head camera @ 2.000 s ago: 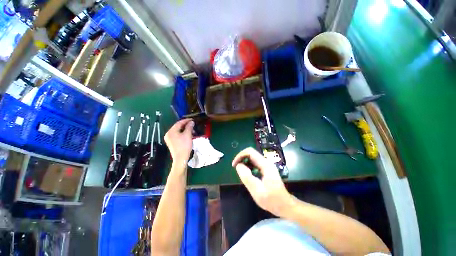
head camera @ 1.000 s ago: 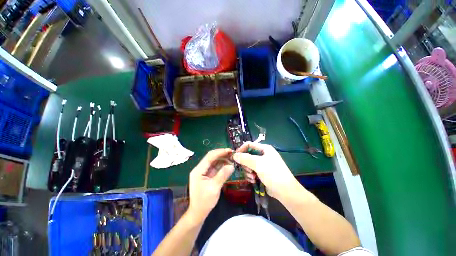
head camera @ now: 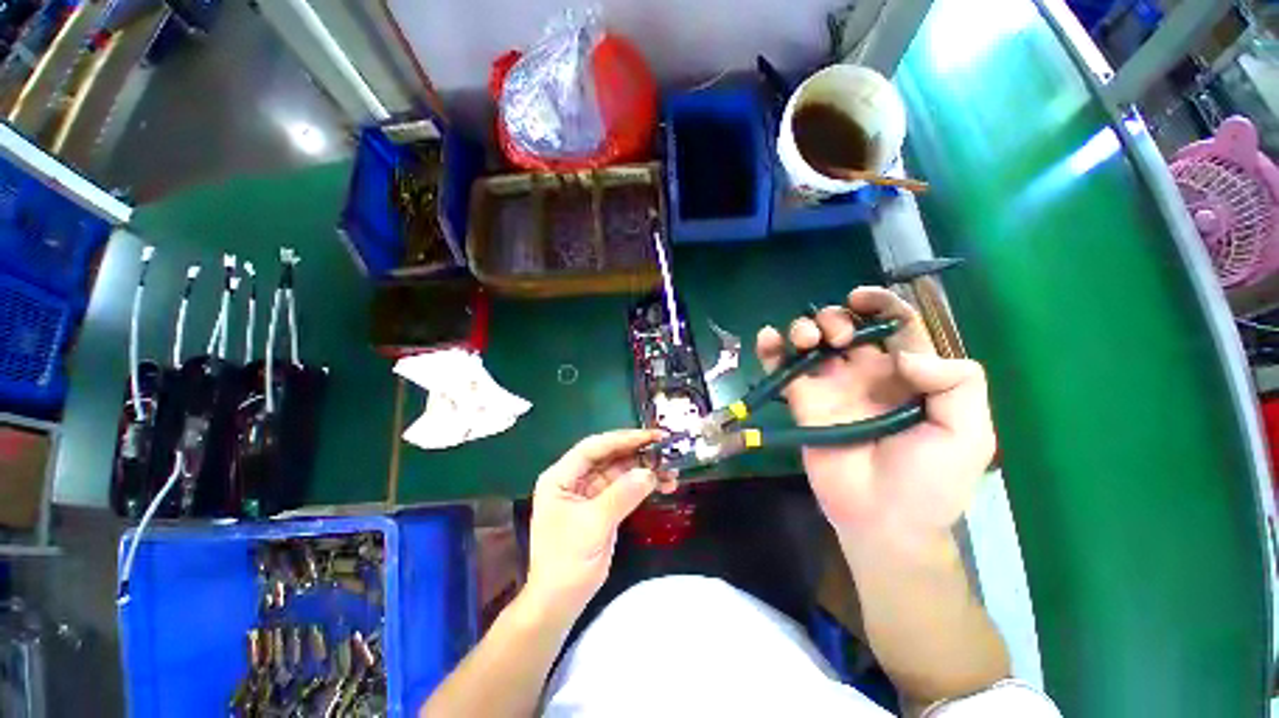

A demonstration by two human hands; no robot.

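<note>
My right hand [head camera: 898,407] holds the black-and-yellow pliers [head camera: 828,425] by their spread dark handles. The plier jaws are at the lower end of the lock panel housing [head camera: 662,351], close to the fingertips of my left hand [head camera: 596,512]. The thumb and fingers of my left hand pinch together there; the small part between them is too small to make out. The housing lies upright in view on the bench, its open back showing electronics, with a white cable [head camera: 665,281] trailing from its top.
Black housings [head camera: 190,435] stand at left, the blue crate [head camera: 435,603] of metal pieces at front left. White cloth [head camera: 460,398] and a small ring [head camera: 567,375] lie left of centre. Blue bins [head camera: 718,168], a divided tray [head camera: 561,285] and the grease bucket [head camera: 877,105] line the back.
My right hand has moved from the left fingertips to the right and now holds the black-and-yellow pliers, which earlier pointed down below it. My left hand stays near the housing's lower end.
</note>
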